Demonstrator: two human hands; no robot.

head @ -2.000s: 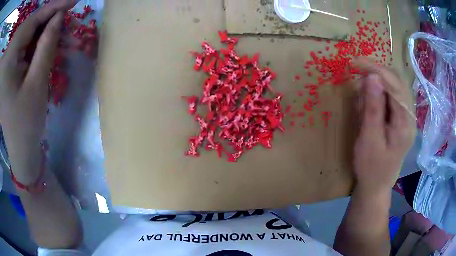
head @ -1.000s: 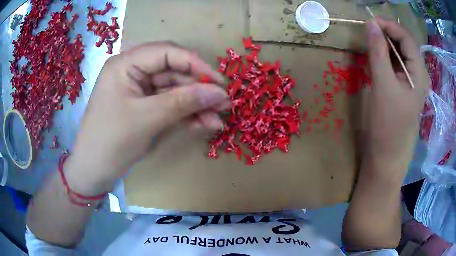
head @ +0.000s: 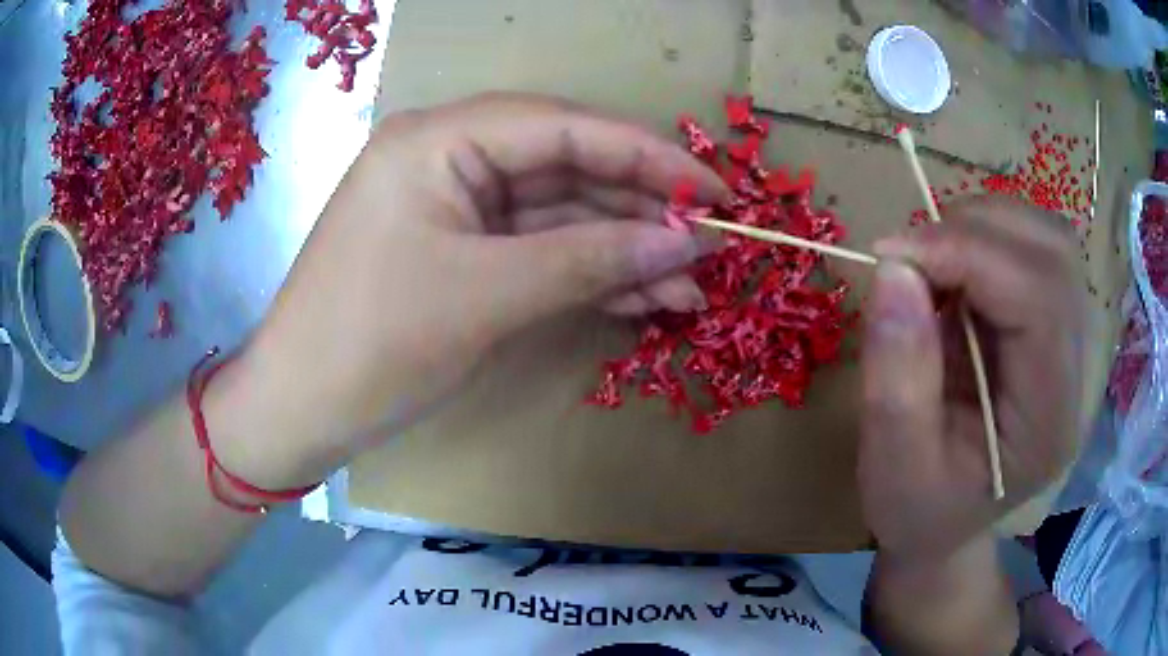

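My left hand (head: 512, 244) holds a small red figurine (head: 685, 205) between thumb and fingertips, over the left part of the central pile. My right hand (head: 980, 346) holds two thin pale sticks. One stick (head: 788, 240) points left, and its tip touches or nearly touches the figurine. The second stick (head: 976, 365) runs through the fingers, its upper end pointing up with a small reddish tip. The pile of red figurines (head: 769, 320) lies on the cardboard, partly behind my hands. Tiny red parts (head: 1044, 173) lie beyond my right hand.
The brown cardboard (head: 538, 481) has a raised flap edge near the top. A white round cap (head: 909, 69) lies on it. A larger red pile (head: 141, 115) and a pale tape roll (head: 56, 300) are on the metal at left. Clear bags (head: 1140, 423) are at the right edge.
My right hand has moved left and down to the figurine and now holds two sticks; the one on the cap is gone from there. My left hand still holds the figurine. The view has shifted.
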